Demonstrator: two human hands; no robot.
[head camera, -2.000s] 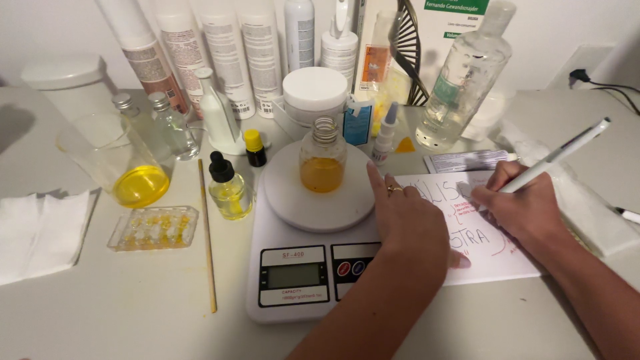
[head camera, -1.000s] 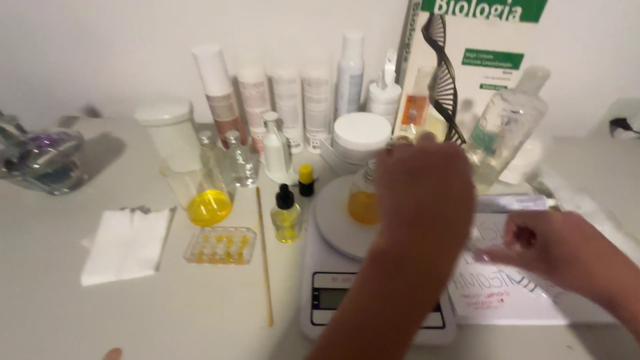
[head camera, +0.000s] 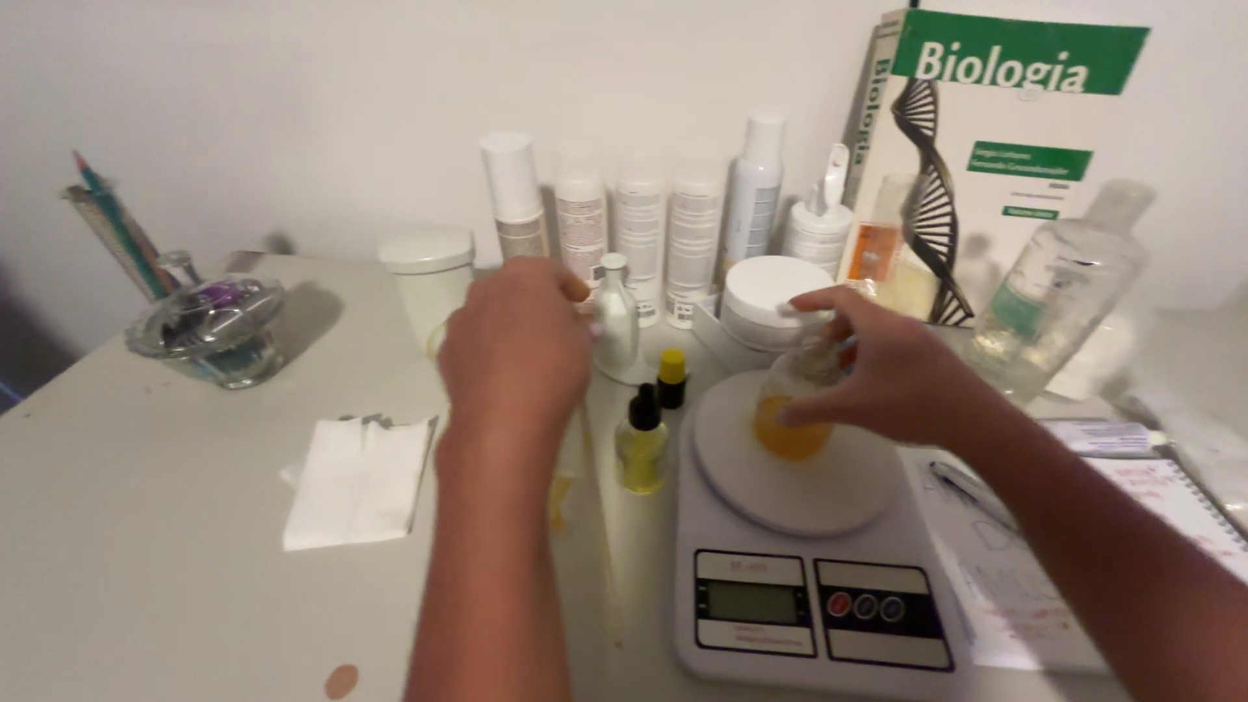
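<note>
On the round plate of a white kitchen scale (head camera: 707, 526) stands a clear glass bottle with orange liquid (head camera: 792, 441). My right hand (head camera: 877, 366) holds this bottle from the right, thumb in front and fingers near its neck. My left hand (head camera: 517, 351) is over the area left of a small white bottle (head camera: 616, 327); its fingers are partly hidden, and whether it holds anything does not show. A dropper bottle with yellow liquid (head camera: 642, 458) and a small black bottle with a yellow cap (head camera: 672, 380) stand between my hands. A pen (head camera: 975, 495) lies on written paper (head camera: 1004, 624).
White bottles (head camera: 582, 219) line the wall beside a white-lidded jar (head camera: 775, 297) and a biology book (head camera: 1024, 136). A tilted clear bottle (head camera: 1058, 283) is at right. At left are a glass dish (head camera: 210, 331) and white tissue (head camera: 356, 483). A thin stick (head camera: 600, 526) lies left of the scale.
My right hand has let go of the pen and is now at the bottle on the scale. My left hand has moved left, away from that bottle. The view has shifted left.
</note>
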